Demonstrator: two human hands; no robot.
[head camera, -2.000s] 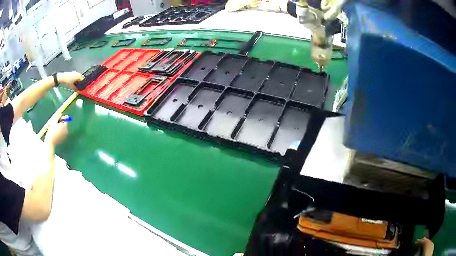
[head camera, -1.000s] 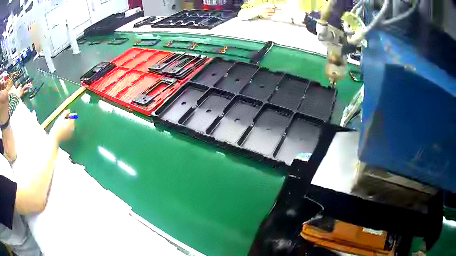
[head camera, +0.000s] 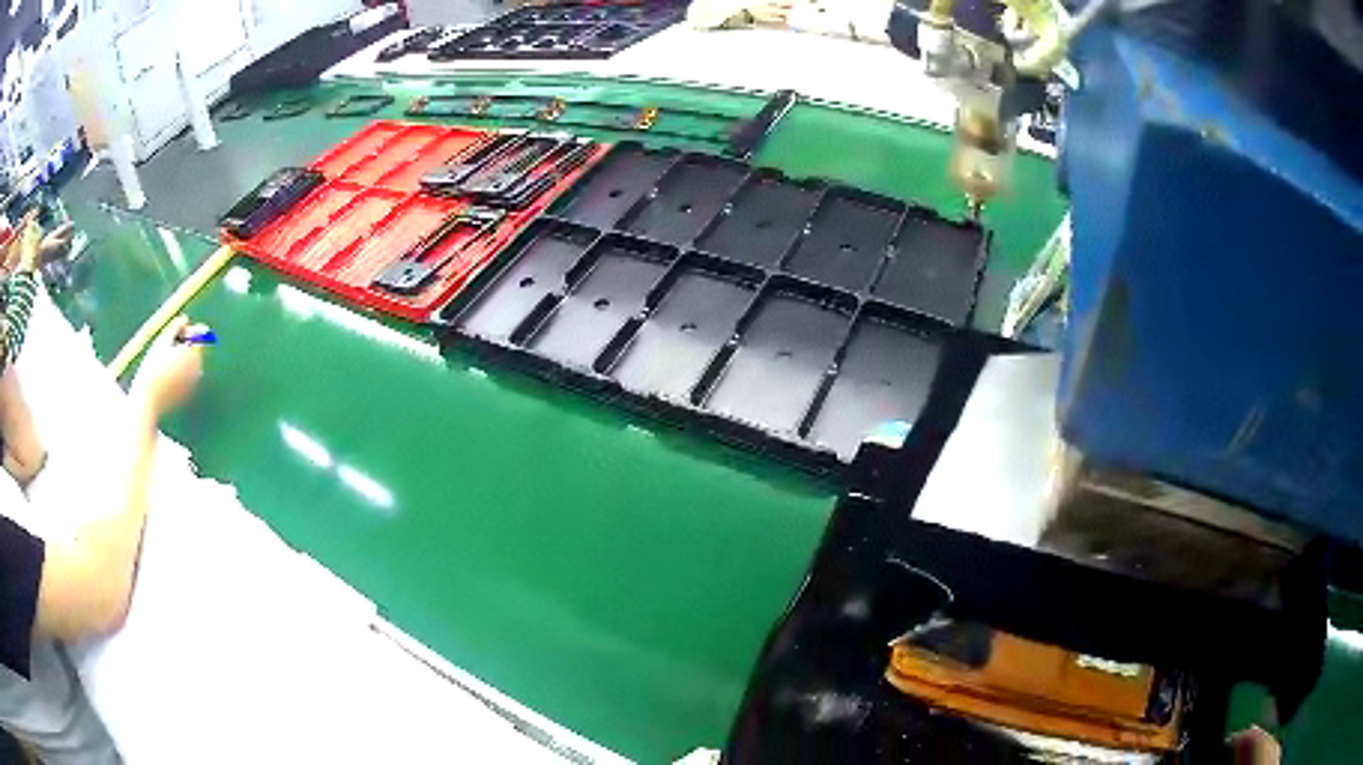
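Note:
The orange-brown nest fixture (head camera: 1031, 691) lies at the bottom right, under the press. The black-covered press base (head camera: 837, 643) surrounds it. The blue press housing (head camera: 1211, 299) fills the upper right, with a bare metal block (head camera: 1166, 523) below it. A small skin-coloured bit at the bottom right edge, beside the fixture, looks like part of my right hand (head camera: 1257, 747); it is cut off, so its grip cannot be told. My left hand is not in view. No frame can be made out on the fixture.
A black blister tray (head camera: 695, 321) lies left of the press. A red tray (head camera: 337, 232) holds a few dark frames (head camera: 508, 168); a dark object (head camera: 272, 200) sits at its left end. Another worker's hand (head camera: 172, 374) holds something small and blue. More frames lie behind.
The neighbouring worker's other hand has left the dark object at the red tray's end. Other hands show at the far left. The view has shifted slightly; the fixture looks unchanged.

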